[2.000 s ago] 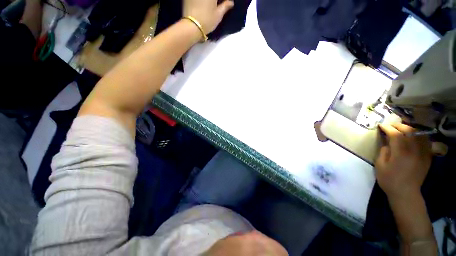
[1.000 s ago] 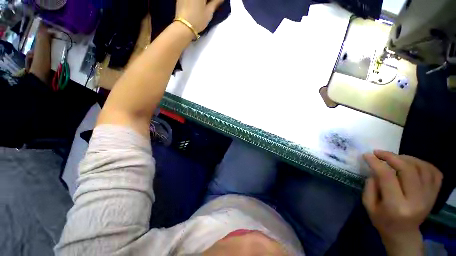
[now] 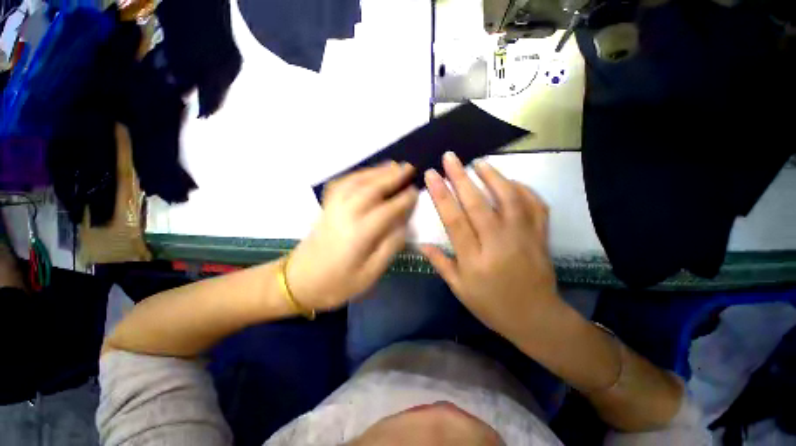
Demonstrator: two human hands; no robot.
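Observation:
A narrow black fabric strip (image 3: 454, 138) with slanted ends lies at an angle on the white table, its right end over the edge of the machine bed. My left hand (image 3: 358, 231) is at the strip's lower left part, fingers bent onto it and slightly blurred; the fingers hide whether they pinch the cloth. My right hand (image 3: 493, 239) is beside it, fingers apart, fingertips at the strip's near edge. The presser foot and needle (image 3: 500, 61) are above the strip's right end, with no cloth under them.
Dark rounded panels (image 3: 672, 165) lie on the right and hang over the green table edge (image 3: 218, 247). A notched dark panel (image 3: 305, 26) lies at the back. Dark pieces (image 3: 161, 104) are piled at the left, near brown cardboard (image 3: 113, 239) and red-green scissors (image 3: 37, 261).
My left hand has come from the far left pile to the table's middle, where the black strip now lies. My right hand has moved left beside it. The view has turned.

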